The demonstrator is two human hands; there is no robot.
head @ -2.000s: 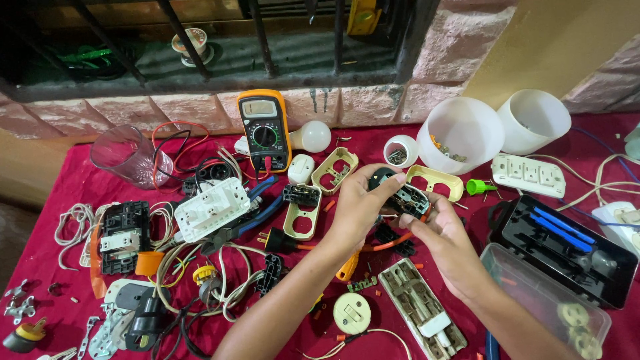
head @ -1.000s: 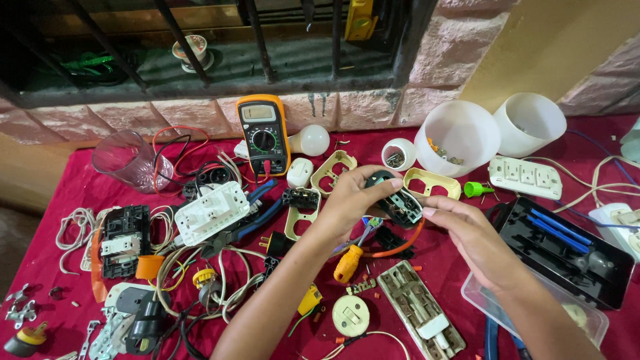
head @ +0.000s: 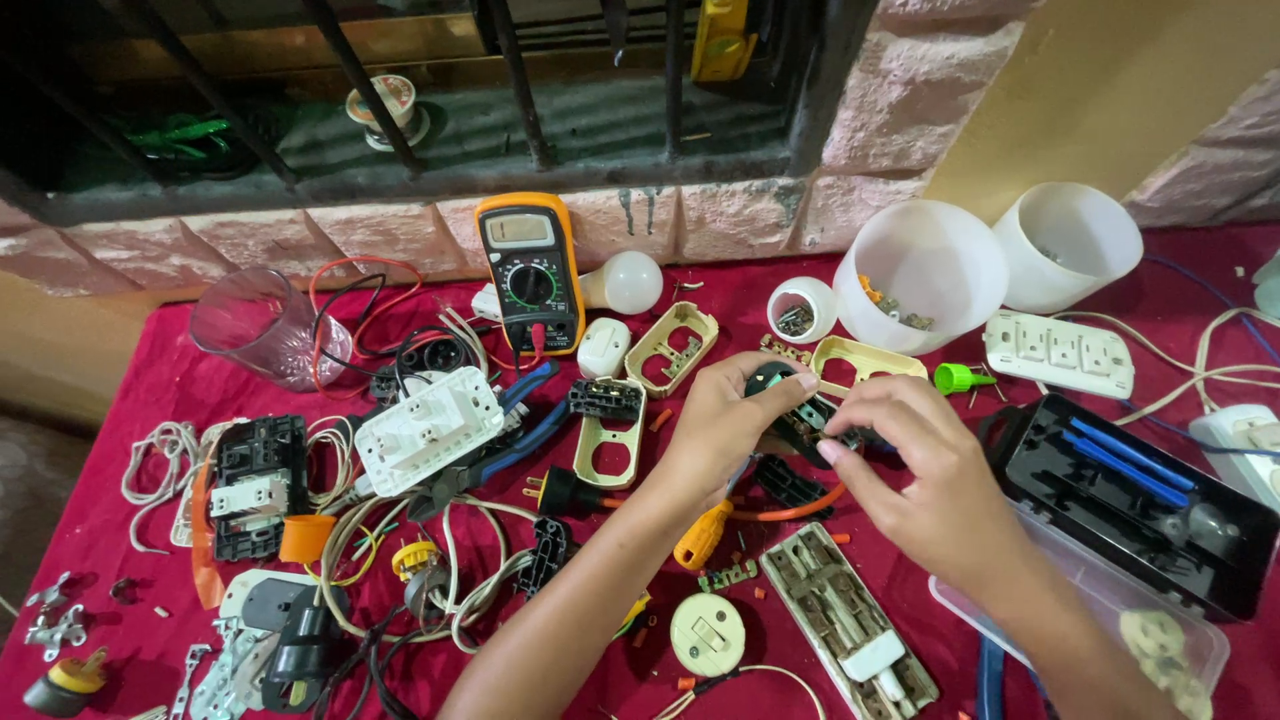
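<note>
My left hand (head: 730,420) grips a black oval electrical housing (head: 790,408) with metal parts inside, near the middle right. The fingertips of my right hand (head: 915,450) touch its right end; whether they pinch a small part is hidden. An orange cord (head: 800,508) runs below the housing. Under my left hand lies a screwdriver with a yellow-orange handle (head: 703,535). A cream oval socket frame (head: 868,366) sits just behind the housing. In front lie a cream round switch (head: 708,634) and an opened long socket strip (head: 850,620).
A digital multimeter (head: 531,275) leans by the wall beside a light bulb (head: 632,282). White tubs (head: 922,275) stand at the back right, near a white outlet strip (head: 1060,353). A black tray (head: 1130,500) lies right. Blue-handled pliers (head: 500,440), cables and a glass (head: 270,330) occupy the left.
The yellow-orange screwdriver, hidden two seconds ago except for a bit of its handle, shows below my left hand. My right hand's fingers have curled in over the housing's right end.
</note>
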